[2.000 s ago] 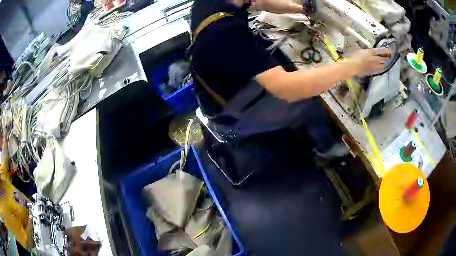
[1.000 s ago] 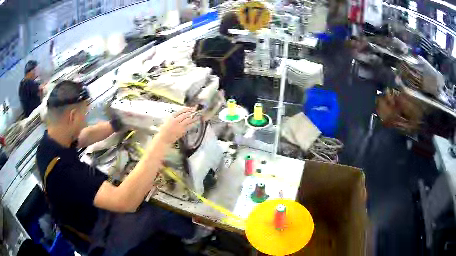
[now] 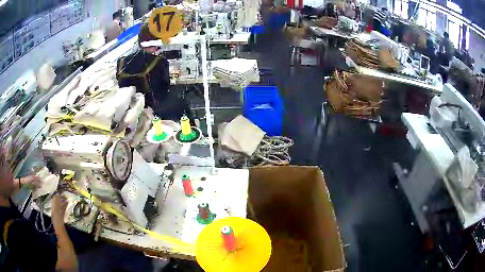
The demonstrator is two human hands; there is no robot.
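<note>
Neither of my hands is in the picture. Nearest in front is a yellow-orange tape reel (image 3: 234, 247) at the table corner, with a red spool on its centre. Yellow binding tape (image 3: 127, 219) runs from it to a cream sewing machine (image 3: 80, 154) with a dark-rimmed handwheel (image 3: 118, 160). Another person's hands (image 3: 59, 208) hold beige cloth (image 3: 47, 183) by the machine at the left edge. A red spool (image 3: 187, 186) and a brown-red spool (image 3: 204, 212) stand on the white table (image 3: 170, 212). Two yellow thread cones (image 3: 185, 126) stand behind.
An open brown carton (image 3: 332, 223) adjoins the table. Beyond it are beige panels (image 3: 242, 135), bundled straps (image 3: 276, 150) and a blue bin (image 3: 263, 109). A pale pole (image 3: 206, 101) stands by a round 17 sign (image 3: 165, 24). Another machine table (image 3: 431, 154) is at right. Brown pieces (image 3: 353, 93) lie beyond.
My view has swung right and up, so the machine and reel sit further left. The blue bin of bags has left the view. The operator's hand has moved from the handwheel to the cloth.
</note>
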